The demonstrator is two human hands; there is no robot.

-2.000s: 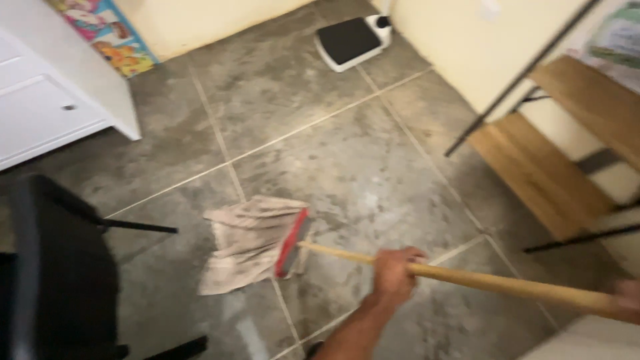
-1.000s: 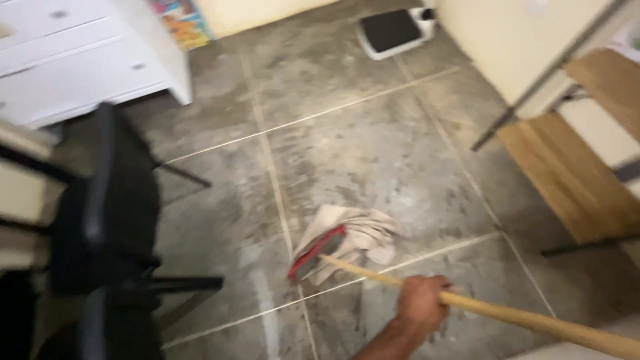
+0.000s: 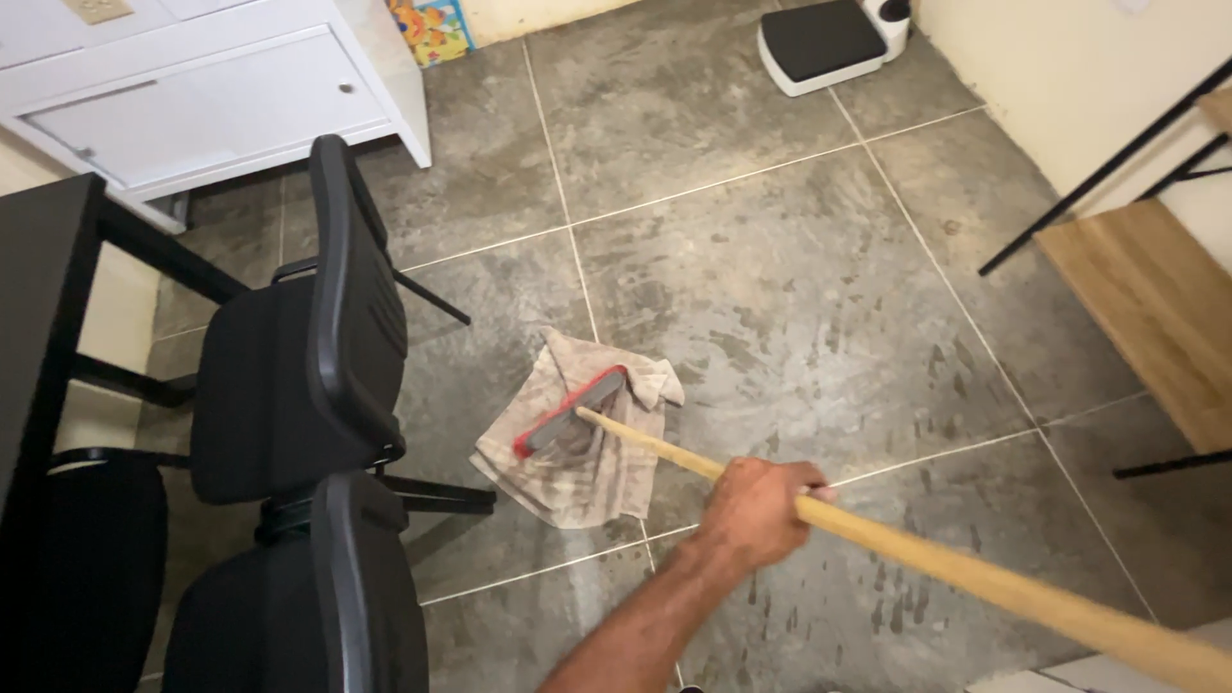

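My left hand (image 3: 765, 510) is closed around a long wooden pole (image 3: 924, 553), which runs from the lower right toward the middle of the floor. At its far end a grey and red floor squeegee head (image 3: 573, 414) lies on a damp-looking beige cloth (image 3: 587, 486), spread and creased over the tiles. One corner of the cloth is folded near the head's upper end. My right hand is outside the frame, and the near end of the pole is cut off at the right edge.
Black chairs (image 3: 361, 385) and a dark table (image 3: 48, 241) stand at left, before a white cabinet (image 3: 221, 106). A bathroom scale (image 3: 823, 43) lies by the far wall. A wood-and-metal shelf (image 3: 1155, 308) is at right. Wet marks streak the grey tile floor (image 3: 770, 289).
The squeegee head and cloth have moved left, toward the chairs, since one second ago. The cloth has swung round and lies more spread beneath the head. My left hand still grips the pole.
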